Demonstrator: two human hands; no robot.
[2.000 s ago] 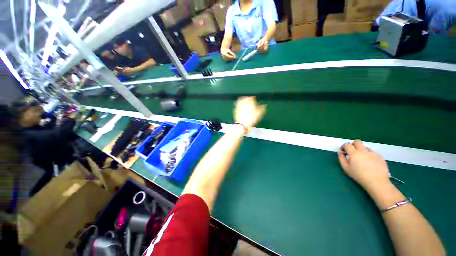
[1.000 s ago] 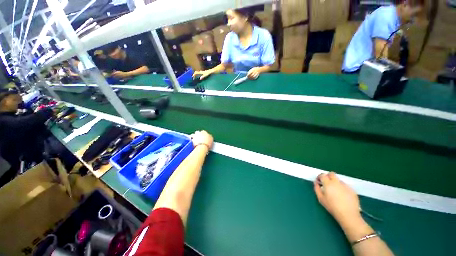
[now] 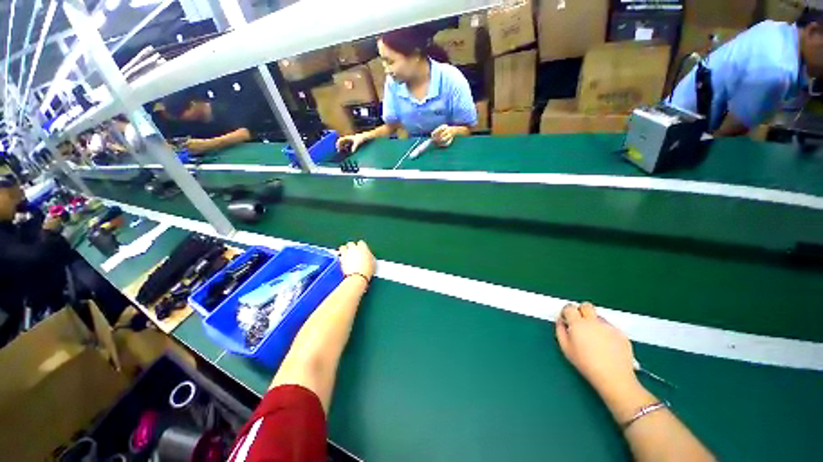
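Observation:
My left hand (image 3: 357, 260) rests on the white strip (image 3: 433, 282) at the right corner of the blue parts bin (image 3: 311, 311). Its fingertips point away from me, and what is under them is hidden. My right hand (image 3: 596, 343) is half closed at the strip's near edge, further right. A thin metal tool (image 3: 654, 374) pokes out of the fist on its right side. The bin holds a shiny clear bag of small parts (image 3: 262, 311) with a pale blue piece.
A grey dryer head (image 3: 245, 210) lies on the green conveyor (image 3: 469, 226). A black crate of dryers (image 3: 203, 397) and a cardboard box (image 3: 54, 379) stand at lower left. A metal instrument box (image 3: 663, 137) and a seated co-worker (image 3: 429, 95) are across the line.
My left hand has moved left from over the conveyor to the bin corner, covering the black clips seen there. My right hand keeps the tool. The view has shifted. A dark object appears at the right edge.

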